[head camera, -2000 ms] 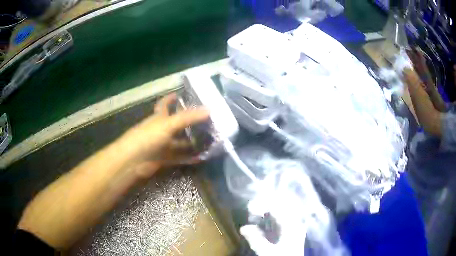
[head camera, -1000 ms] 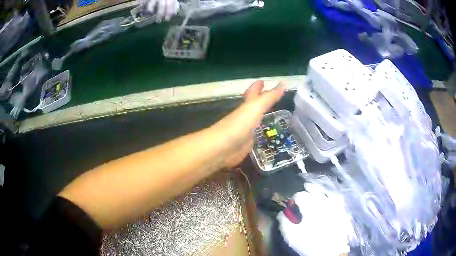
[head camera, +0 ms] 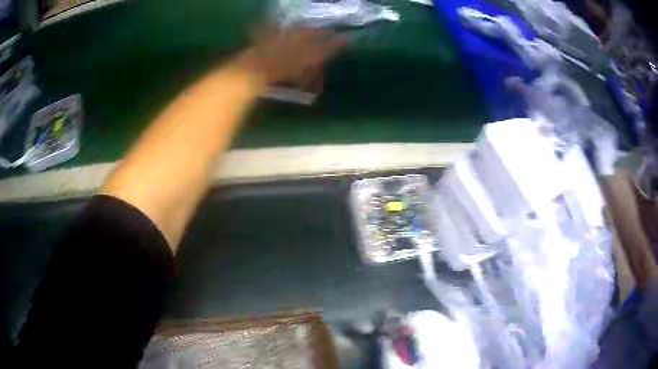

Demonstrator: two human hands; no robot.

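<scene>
My left hand (head camera: 292, 61), bare and blurred, reaches over the green belt onto a housing (head camera: 292, 94) that it mostly covers; whether the fingers grip it cannot be told. My right hand (head camera: 436, 344), in a white glove, is at the bottom edge, closed around red-handled cutters (head camera: 405, 343); their jaws are blurred. An open white power strip housing (head camera: 393, 218) lies on the dark bench beside the stack, its circuitry and a yellow block (head camera: 395, 207) facing up. Its white cord (head camera: 428, 265) runs down toward my gloved hand.
White stacked units (head camera: 498, 191) with bagged cords stand at right. The belt's pale raised edge (head camera: 288, 161) crosses the view. Another open housing (head camera: 55, 132) lies on the belt at left. A cardboard box (head camera: 323, 346) of silvery slivers is at the bottom. Blue sheeting (head camera: 487, 54) is behind.
My left hand has left the housing beside the stack and moved up and left over the belt. The view has shifted, with the box and gloved hand now lower.
</scene>
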